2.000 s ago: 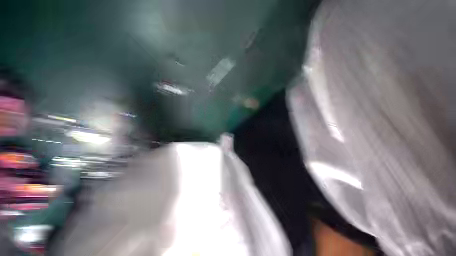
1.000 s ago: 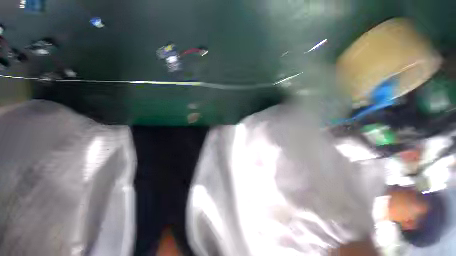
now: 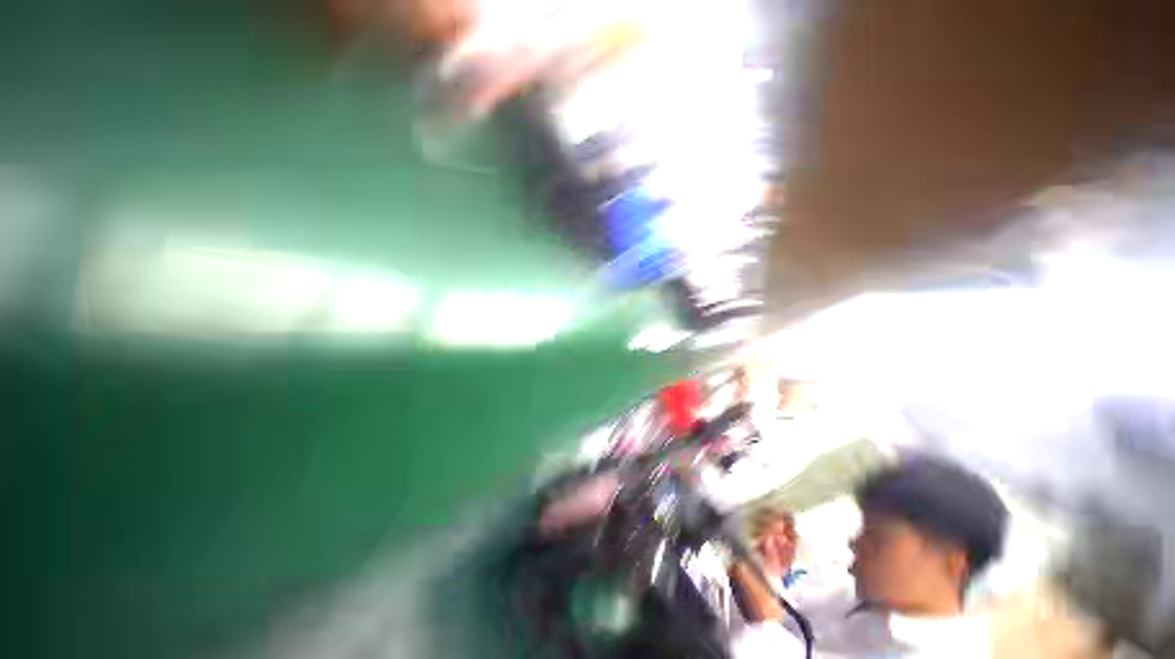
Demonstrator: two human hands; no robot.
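Observation:
The view is strongly blurred and tilted. Neither my left hand nor my right hand can be made out. Nearest in front of me is the shiny green mat, with bright light reflections across it. A jumble of dark and light items lies along its lower right side, too blurred to name. A red item shows among them.
A person with dark hair and a white smock is at the lower right, one hand raised. A blue item sits among bright blurred things past the mat. A brown surface fills the upper right.
The view has swung from my white sleeves or smock and the small parts on the mat to along the bench. The round tan tub and the small parts no longer show.

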